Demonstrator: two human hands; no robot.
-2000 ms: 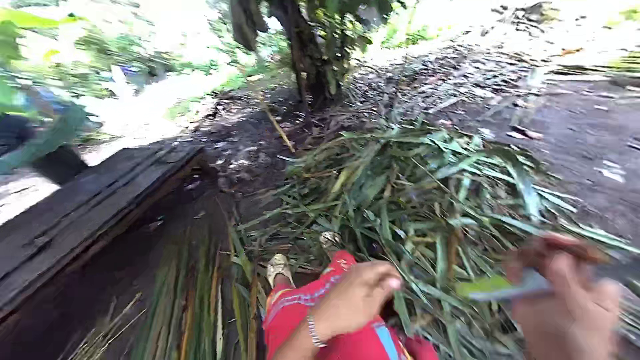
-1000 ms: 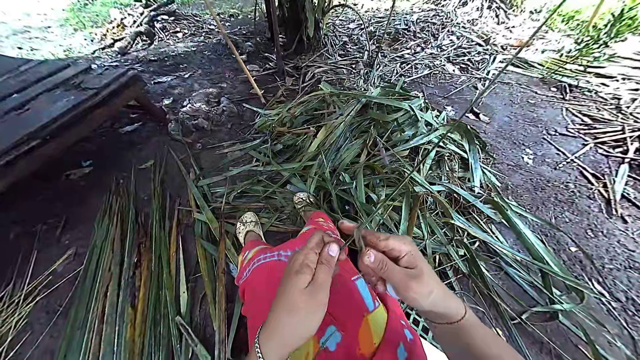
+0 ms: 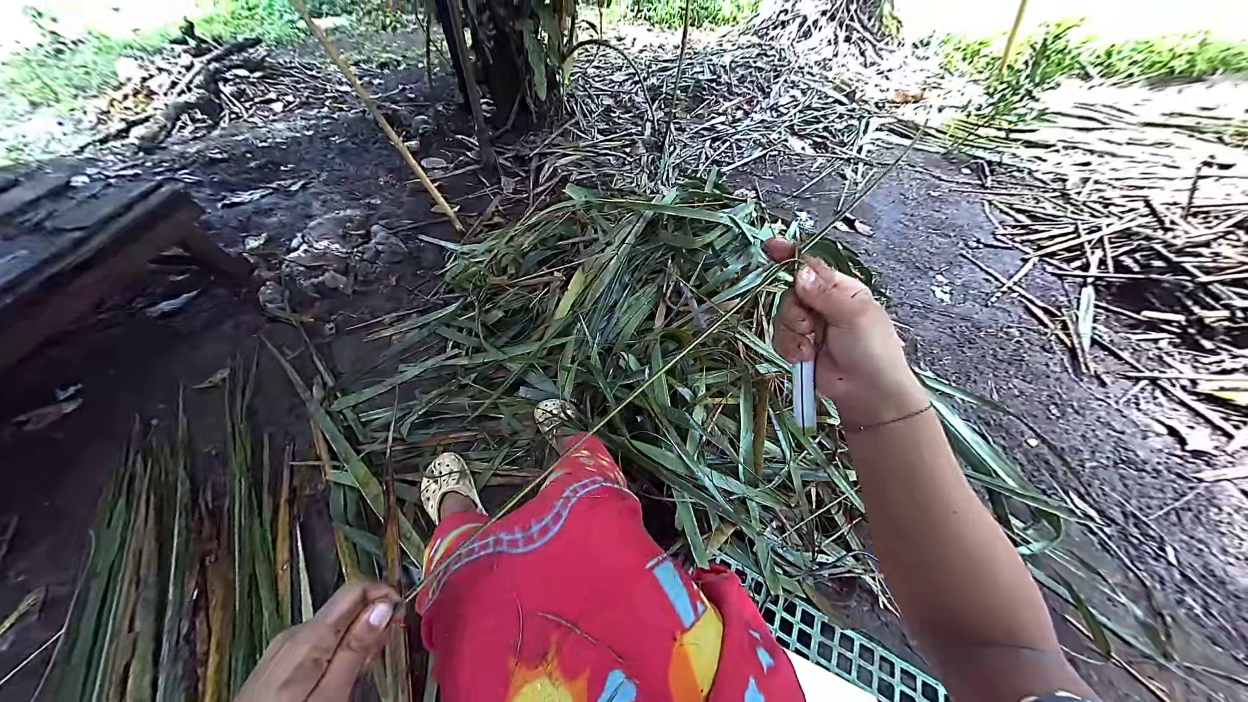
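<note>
A long thin leaf midrib runs diagonally from the lower left to the upper right across my lap. Near its lower end, my left hand pinches it between thumb and fingers. My right hand is closed around it farther up, at about chest-high reach over the leaf pile. A knife blade points down out of my right fist; its handle is hidden by the fingers. Heaped green leaf strips lie on the ground before my feet.
Laid-out long leaves lie at the lower left. A wooden bench stands at the left, a tree trunk beyond the pile. A green plastic crate is beside my lap. Dry stalks cover the ground at the right.
My hands, close together over my lap one second ago, are now far apart: the right one up and to the right, the left one down and to the left, with the midrib between them.
</note>
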